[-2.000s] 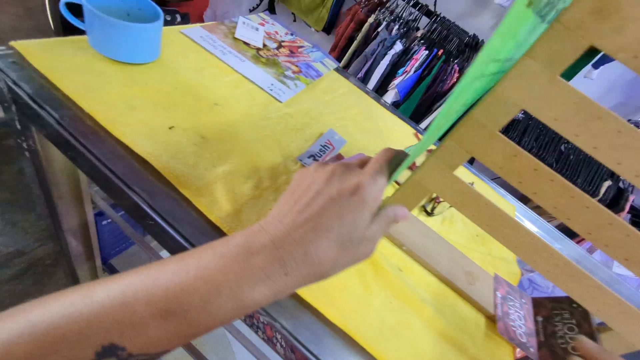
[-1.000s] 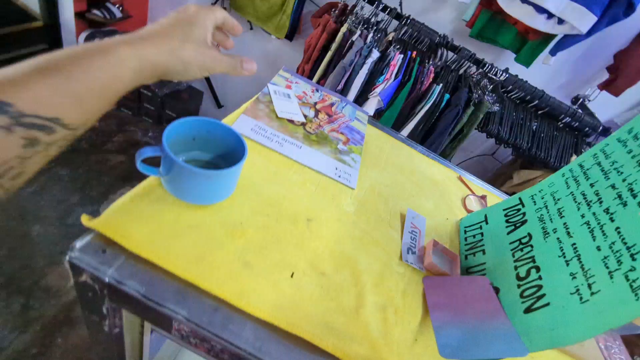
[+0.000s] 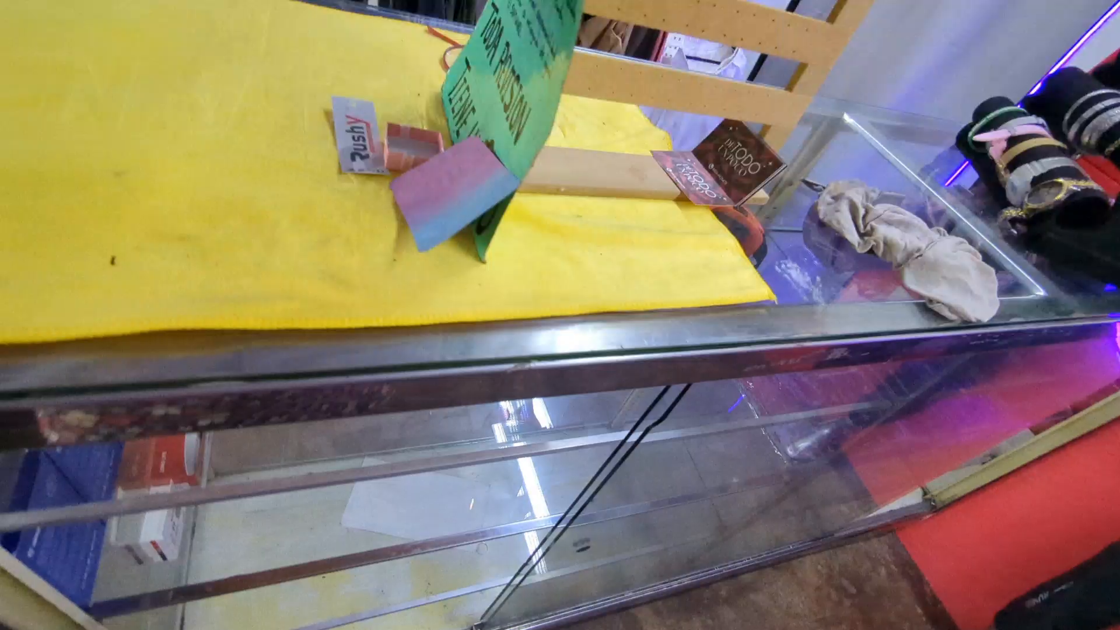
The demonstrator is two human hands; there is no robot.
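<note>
Neither my left hand nor my right hand shows in the head view now. A yellow cloth (image 3: pixel 262 201) covers much of a glass display counter. On it stand a green handwritten sign (image 3: pixel 507 83), a pink-and-blue card (image 3: pixel 455 194) leaning at the sign's lower edge, a small pinkish box (image 3: pixel 413 147) and a white printed card (image 3: pixel 356 136). Two dark printed cards, one upright (image 3: pixel 738 164) and one lower (image 3: pixel 693 178), are by the right end of a flat wooden bar (image 3: pixel 604 172). A crumpled beige cloth (image 3: pixel 910 249) lies on the glass farther right.
The counter's metal edge (image 3: pixel 560 346) runs across the view, above glass shelves with a blue box (image 3: pixel 66 516) and small cartons (image 3: pixel 160 499). A slatted wooden rack (image 3: pixel 682 79) rises behind the sign. Black rolls with bracelets (image 3: pixel 1037 166) stand at the right, above a red floor covering (image 3: pixel 1024 525).
The view has swung right and down along the counter. The hand that was above the yellow cloth, then near the blue cup, is out of view, as are the cup and the illustrated sheet.
</note>
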